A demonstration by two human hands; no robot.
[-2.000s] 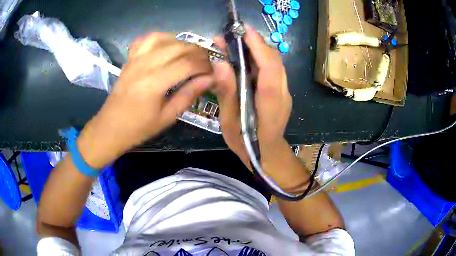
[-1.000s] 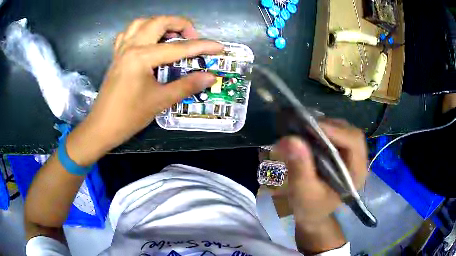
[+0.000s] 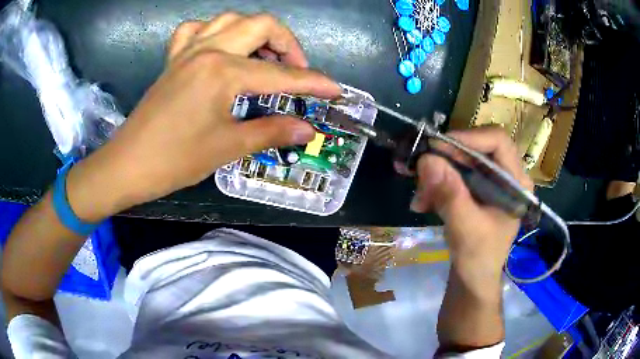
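Observation:
The open white power strip housing (image 3: 284, 199) lies tilted on the dark bench, with a green circuit board (image 3: 328, 156) and a yellow block (image 3: 314, 144) inside. My left hand (image 3: 189, 116) covers its left side and holds it. The thumb and index finger reach over the contacts, apart from each other; a blue part (image 3: 313, 109) shows near them, and I cannot tell if they touch it. My right hand (image 3: 474, 189) grips the soldering iron (image 3: 410, 146) with its pale feed tube. The iron's tip is over the housing's upper right; contact is unclear.
Blue disc components (image 3: 419, 55) lie at the top. A cardboard tray (image 3: 477, 84) at right holds cream curved pieces (image 3: 516, 92). A bagged cord (image 3: 60, 91) is at left. The iron's cable (image 3: 567, 242) loops at lower right. Blue bins (image 3: 91, 270) are below the bench edge.
My right hand first swung away to the lower right, then brought the iron back to the housing from the right. The housing, first mostly covered by both hands, now shows and is more tilted.

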